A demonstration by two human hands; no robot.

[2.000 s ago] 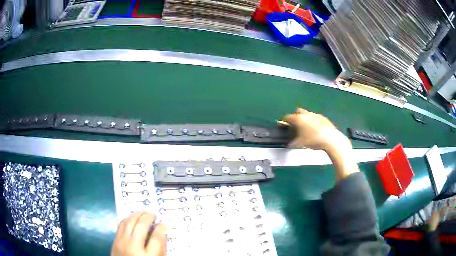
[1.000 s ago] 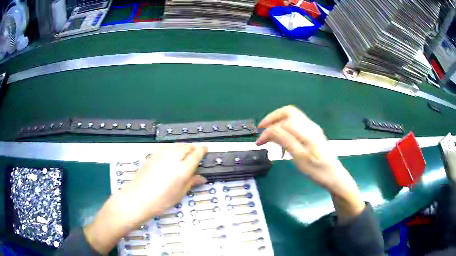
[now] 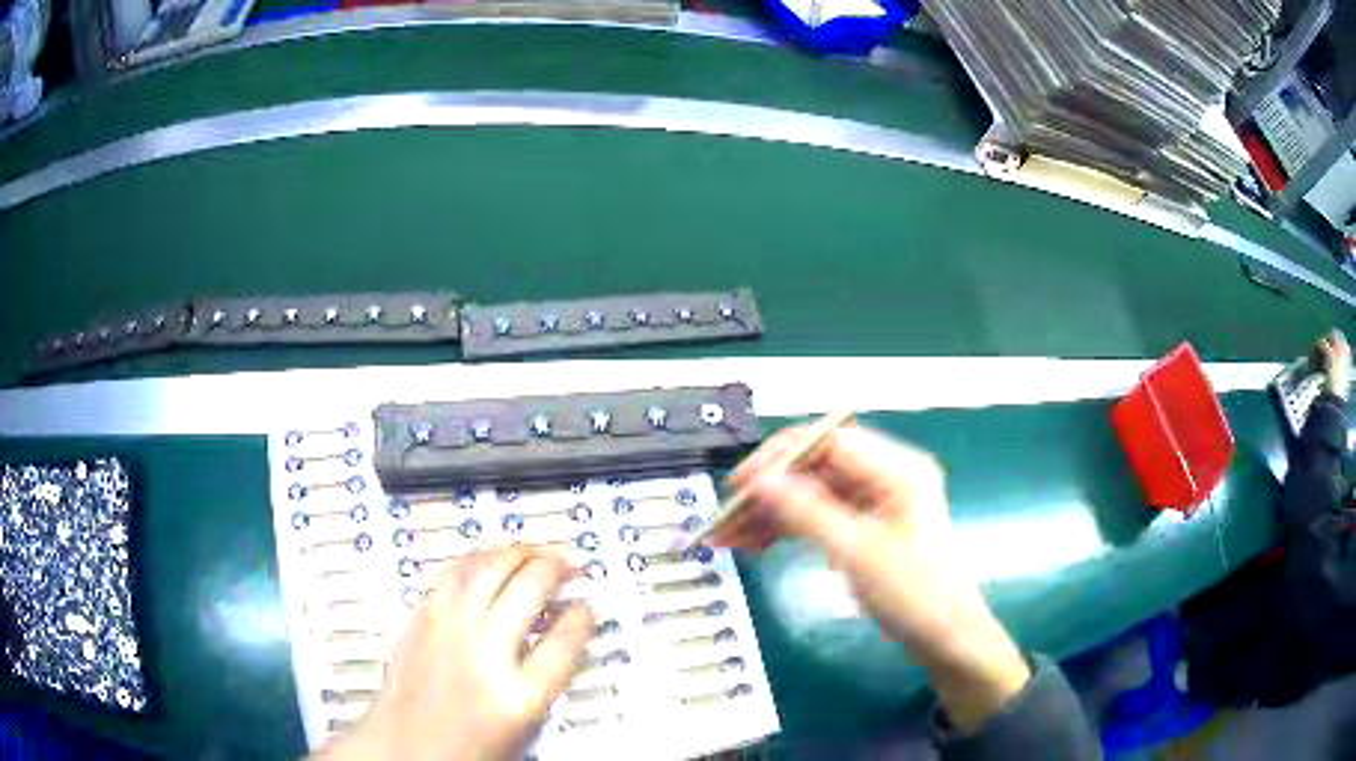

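A white component sheet (image 3: 320, 595) with rows of dumbbell-shaped parts lies on the green bench. A dark strip fixture (image 3: 565, 436) with a row of silvery round positions lies across its far end; it looks thick, perhaps stacked. My left hand (image 3: 483, 647) is over the middle of the sheet, fingers bent; whether it holds a small part cannot be told. My right hand (image 3: 863, 528) holds a thin tan pick stick (image 3: 781, 464) at the sheet's right edge, its tip pointing down-left at the parts.
Strip fixtures (image 3: 610, 323) lie end to end on the green belt beyond the pale rail (image 3: 922, 384). A black tray of silver pieces (image 3: 67, 587) is at left. A red bin (image 3: 1175, 428) stands at right. Stacked sheets (image 3: 1115, 89) stand beyond the belt. Another person's hand (image 3: 1334, 361) shows far right.
My right hand has moved from the belt edge to the sheet and now holds the stick. My left hand has left the fixture for the sheet. The dark fixture at the belt's right is out of view.
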